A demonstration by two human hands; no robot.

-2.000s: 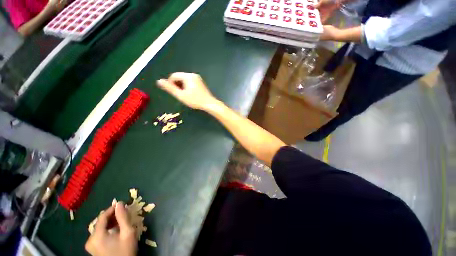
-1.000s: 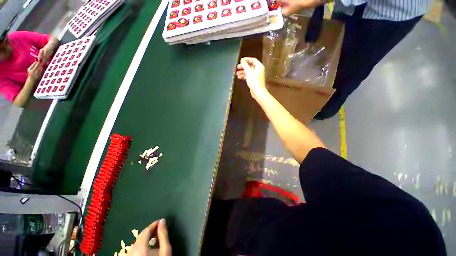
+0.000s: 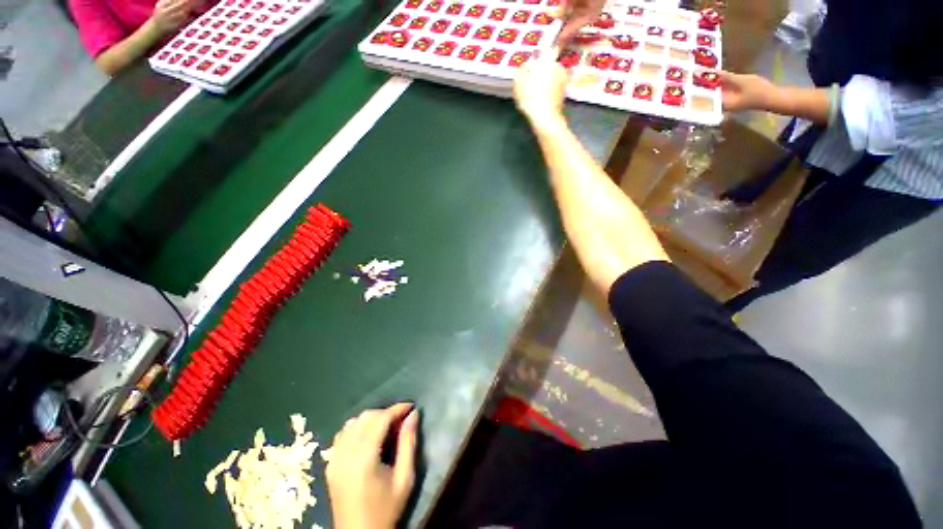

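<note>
My right hand (image 3: 540,89) is stretched far forward at the front edge of the white foam trays; its fingertips meet another person's hand there, and what it holds cannot be told. My left hand (image 3: 374,455) rests low on the bench with fingers curled, thumb and fingers apart, nothing visible in it. Left of it is a loose pile of small cream pieces (image 3: 271,477). A long ribbed row of red housings (image 3: 253,318) stands beside the pale stripe. A small cluster of cream-and-dark pieces (image 3: 381,279) lies to its right.
A full foam tray (image 3: 455,65) lies at the far end, beside a partly filled foam tray (image 3: 700,107) held by a person at the right. Another tray (image 3: 236,39) is by a person in pink. A carton (image 3: 713,222) stands below the bench edge. A bottle and cables are at left.
My right hand has moved from over the bench edge to the trays. My left hand has moved right, off the cream pile. The neighbour's partly filled tray has come into view.
</note>
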